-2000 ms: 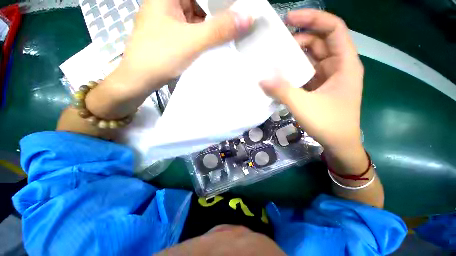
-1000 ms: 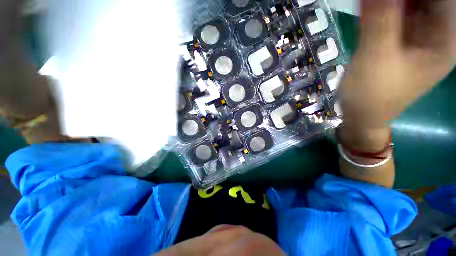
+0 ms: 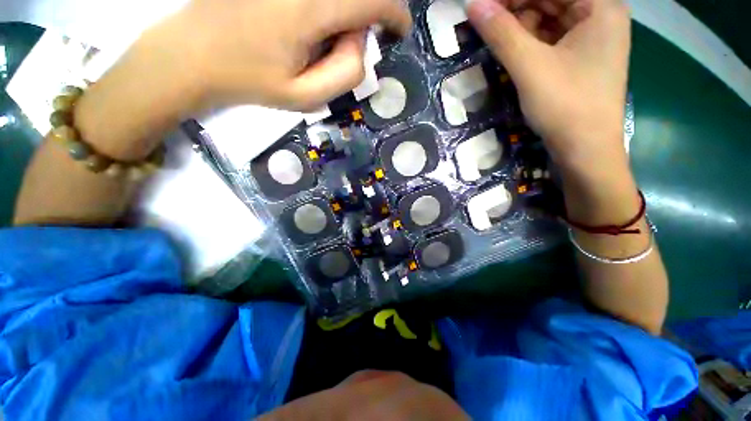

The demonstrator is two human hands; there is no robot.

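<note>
The clear blister tray point(image 3: 494, 247) lies in front of me with rows of black modules, such as this one with a pale grey disc point(image 3: 409, 158). Modules in the right column carry white cut-out pieces point(image 3: 479, 154). My left hand point(image 3: 280, 57) is over the tray's upper left, fingers curled. A small white piece point(image 3: 370, 72) shows at its thumb tip; whether it is gripped is unclear. My right hand point(image 3: 564, 70) is over the upper right, its thumb tip beside a top module with a white piece point(image 3: 445, 29). Its other fingertips are curled and partly cut off.
White sheets point(image 3: 107, 20) lie at the upper left, partly under my left hand. Another white sheet point(image 3: 202, 218) and crinkled clear plastic point(image 3: 235, 267) lie left of the tray. The green bench point(image 3: 688, 164) has a white curved stripe point(image 3: 700, 41).
The large white sheet that both hands held was moved left and is out of them. Both hands are now over the tray, which appears closer and more uncovered than at first.
</note>
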